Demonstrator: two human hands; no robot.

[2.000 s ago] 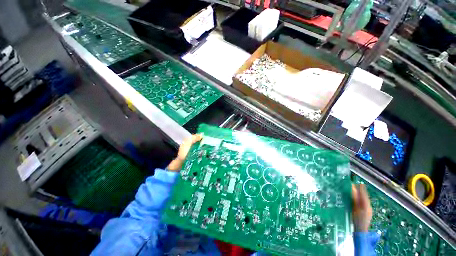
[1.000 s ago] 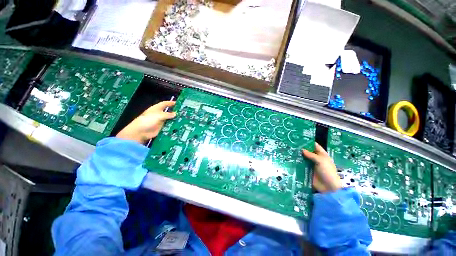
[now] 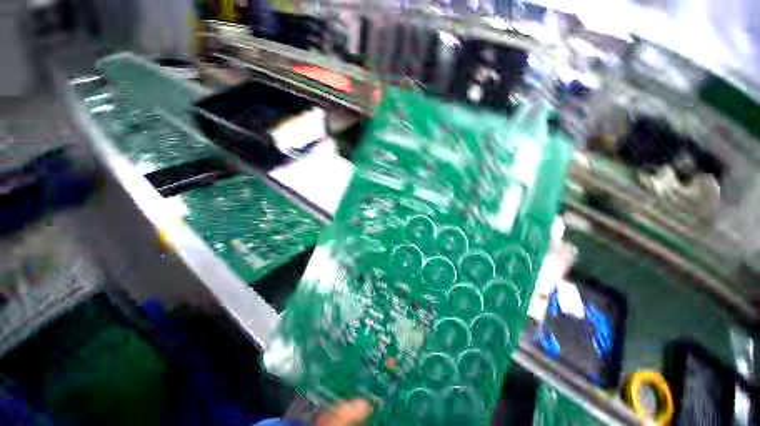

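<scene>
A large green printed circuit board [image 3: 454, 250] with rows of white circles is raised and steeply tilted in front of me, blurred by motion. The fingers of my left hand [image 3: 346, 412] show at the bottom edge of the picture, at the board's lower edge, gripping it. The rest of this hand is cut off, with a bit of blue sleeve beside it. My right hand cannot be made out. A pale blurred patch at the board's right edge could be fingers or paper.
Another green board [image 3: 242, 220] lies on the conveyor, whose silver rail [image 3: 208, 274] runs up to the left. Behind it are a black bin [image 3: 242, 116] and white paper [image 3: 321, 179]. At right are a black tray [image 3: 612, 329] with blue components and a yellow tape roll [image 3: 650, 395].
The view has swung up and left. The board, held level over the conveyor between both hands one second ago, is now raised, turned and tilted. My right hand is no longer clearly visible.
</scene>
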